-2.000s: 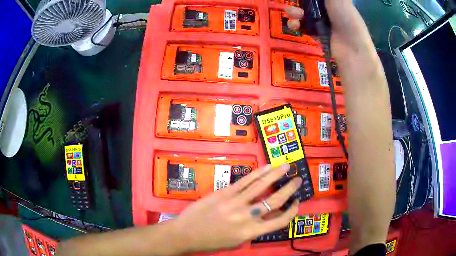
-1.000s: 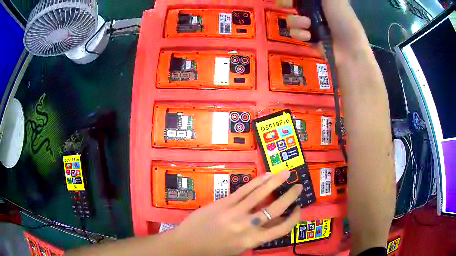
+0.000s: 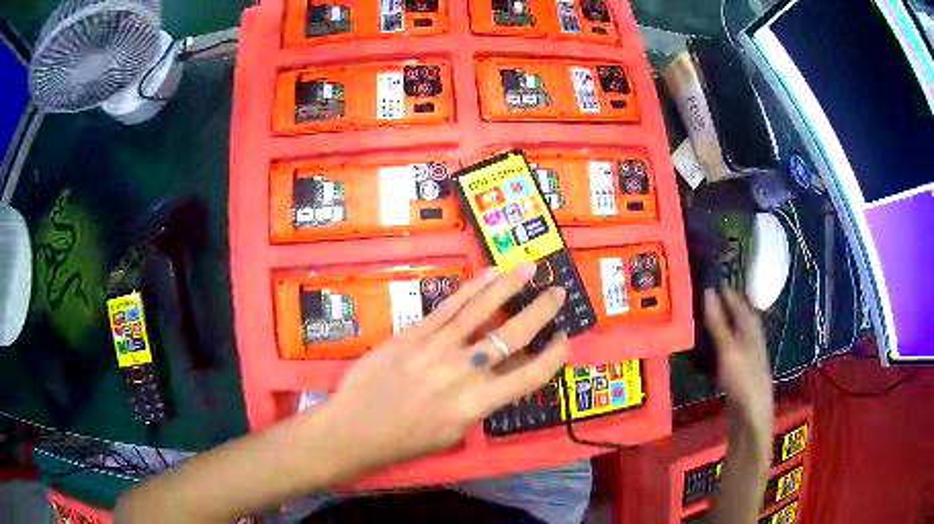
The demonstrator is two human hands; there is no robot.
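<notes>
A keypad phone (image 3: 522, 220) with a yellow screen sticker lies tilted over the upper red tray (image 3: 246, 220). My left hand (image 3: 440, 368) has its fingers over the keypad and holds the phone. My right hand (image 3: 739, 343) is blurred at the right, beside the tray, fingers apart, with no object seen in it. A dark blurred shape lies just above it; I cannot tell what it is. Orange phone backs (image 3: 353, 200) with open battery bays and white labels fill the tray pockets. Another keypad phone (image 3: 604, 389) lies below the tray edge with a black cable across it.
At left are a cabled phone (image 3: 129, 343) on a dark mat, a small fan (image 3: 97, 61) and a white mouse (image 3: 12, 274). At right are a small box (image 3: 698, 113), another white mouse (image 3: 768, 261) and a monitor (image 3: 840, 113). Lower right holds a red tray of phones (image 3: 794, 481).
My right hand has moved from the top, where it held the black scanner, down to the right side. The trays and the held phone appear further left and higher in view.
</notes>
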